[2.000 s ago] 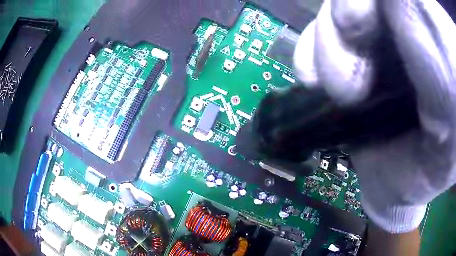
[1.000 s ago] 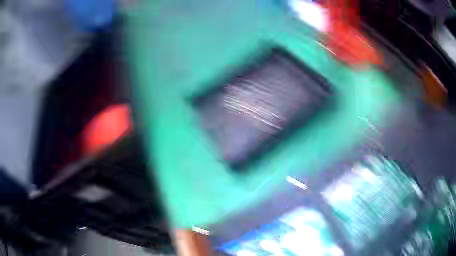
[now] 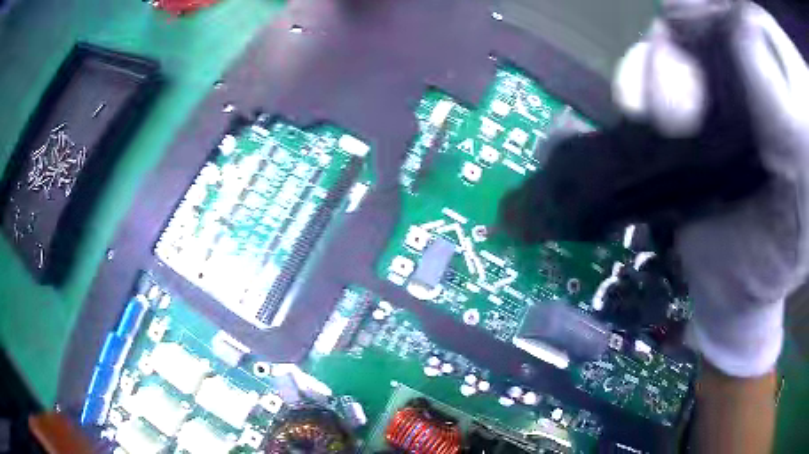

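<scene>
The large green power board (image 3: 355,390) lies in the black fixture plate (image 3: 346,266). A small control board (image 3: 257,217) with a long black pin connector sits in its own cutout at the left. My right hand (image 3: 736,168), in a white glove, is at the upper right. It is closed around a thick black electric screwdriver (image 3: 621,177), blurred, whose end points left over the upper part of the green board. The tip and any screw under it cannot be made out. My left hand is not in view.
The black screw tray (image 3: 75,160) with loose silver screws lies on the green mat (image 3: 191,80) at the left. An orange-brown corner block (image 3: 60,434) is at the lower left. Part of a red object (image 3: 184,4) shows at the top edge.
The view swung to the screw tray and back to the boards. Compared with two seconds ago, the tray and boards sit further right and lower in view. My right hand still holds the screwdriver.
</scene>
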